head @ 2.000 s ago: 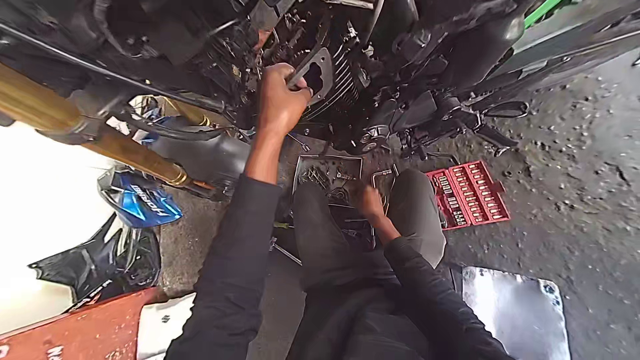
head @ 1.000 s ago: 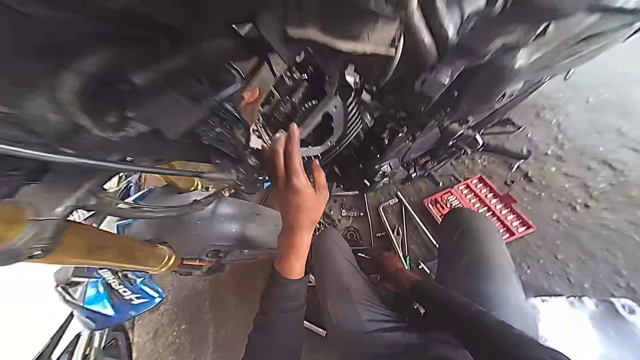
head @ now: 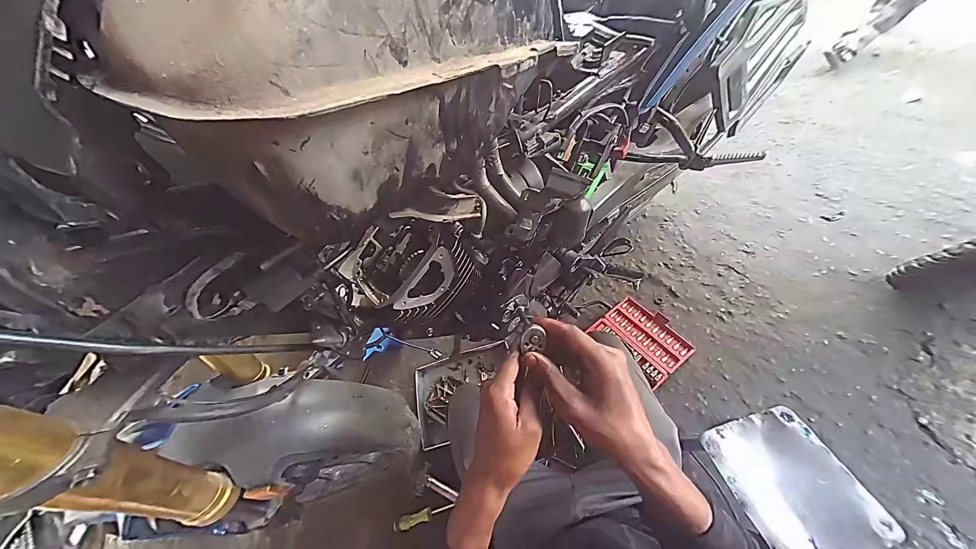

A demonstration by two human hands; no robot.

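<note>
A small round metal part [head: 533, 338] with holes is held up between both hands, above the knees. My left hand [head: 503, 427] pinches it from the left with thumb and finger. From the right, my right hand [head: 595, 381] grips its edge with thumb and index finger. Beyond the hands is a motorcycle engine with a finned cylinder [head: 457, 282], its upper side exposed. A metal plate-like piece with a large opening [head: 428, 279] lies against the fins. The lower palms and part of the held piece are hidden.
A metal tray [head: 421, 404] of bolts lies below the engine. A red socket set case [head: 662, 335] is at the right knee, and a white metal sheet [head: 801, 480] lies lower right. A screwdriver [head: 414, 519] is on the ground. The fuel tank [head: 320, 145] overhangs, with gold fork tubes [head: 152, 480] at left.
My left hand has come down from the engine and now meets my right hand, which has risen from between the knees. The round part shows between them. The view has shifted.
</note>
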